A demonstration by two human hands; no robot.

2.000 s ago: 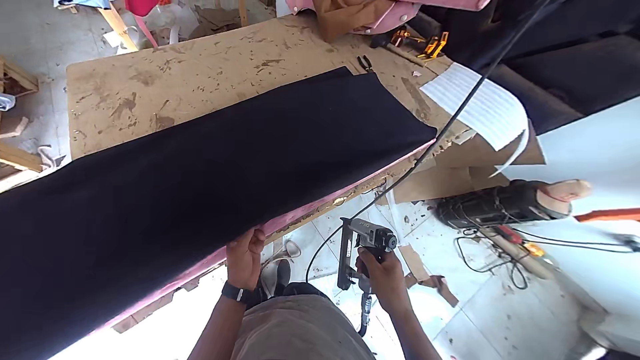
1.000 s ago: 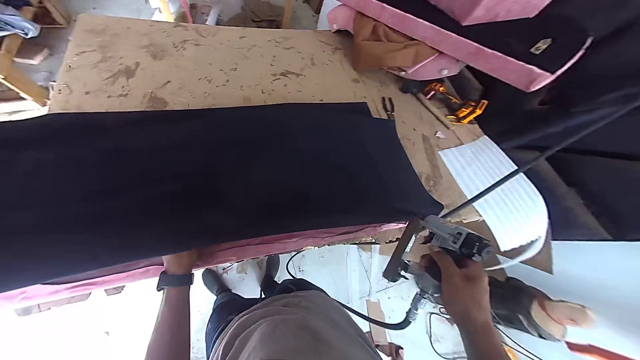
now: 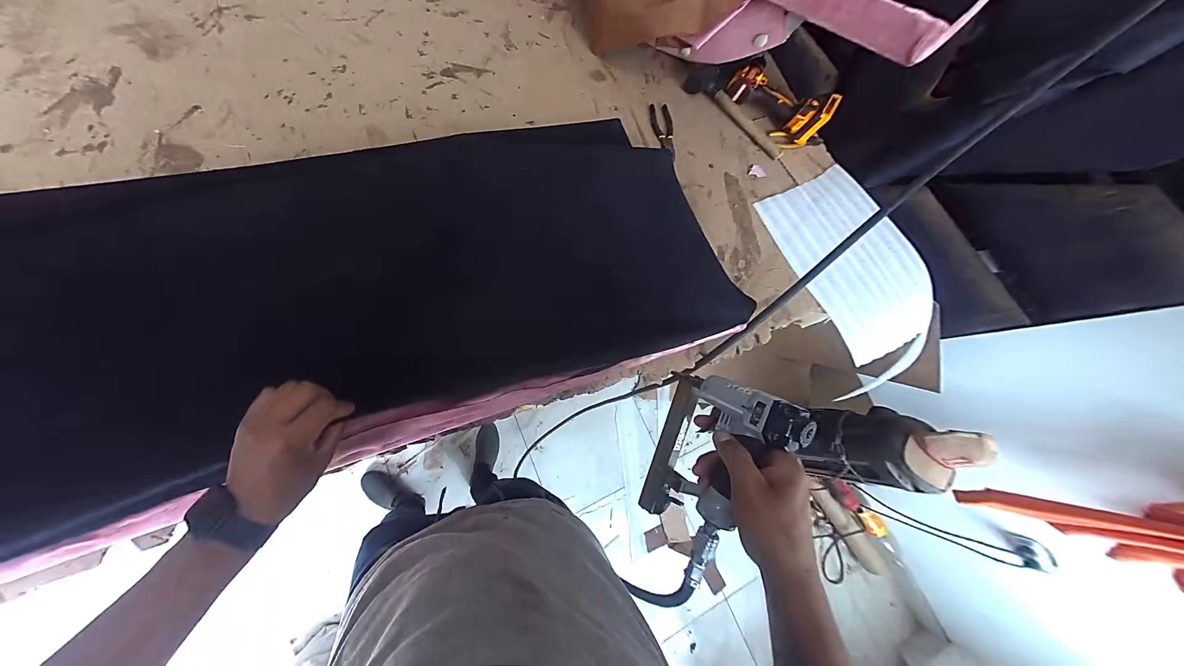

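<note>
Black fabric [image 3: 444,250] covers a long panel on the worktable, with pink fabric [image 3: 481,404] showing along its near edge. My left hand [image 3: 287,444], a dark band on its wrist, rests on that near edge with its fingers curled on the black fabric; whether it pinches the cloth is unclear. In my right hand [image 3: 758,490] is a pneumatic staple gun [image 3: 754,412], held by its grip just off the table's near edge, right of my body. Its nose is close to the pink edge, near the panel's right corner. An air hose [image 3: 661,597] joins its handle.
Pliers [image 3: 661,127] and a yellow-and-black cordless drill [image 3: 800,116] lie on the brown worktable [image 3: 370,65] beyond the panel. White foam sheet [image 3: 856,268] hangs over its right side. A dark cable [image 3: 832,254] crosses diagonally. Pink upholstered pieces [image 3: 731,37] stand behind; a wrapped roll [image 3: 869,444] is at right.
My left hand, partly under the near edge one second ago, is now on top of it. The staple gun has moved back from the panel's right corner, still in my right hand.
</note>
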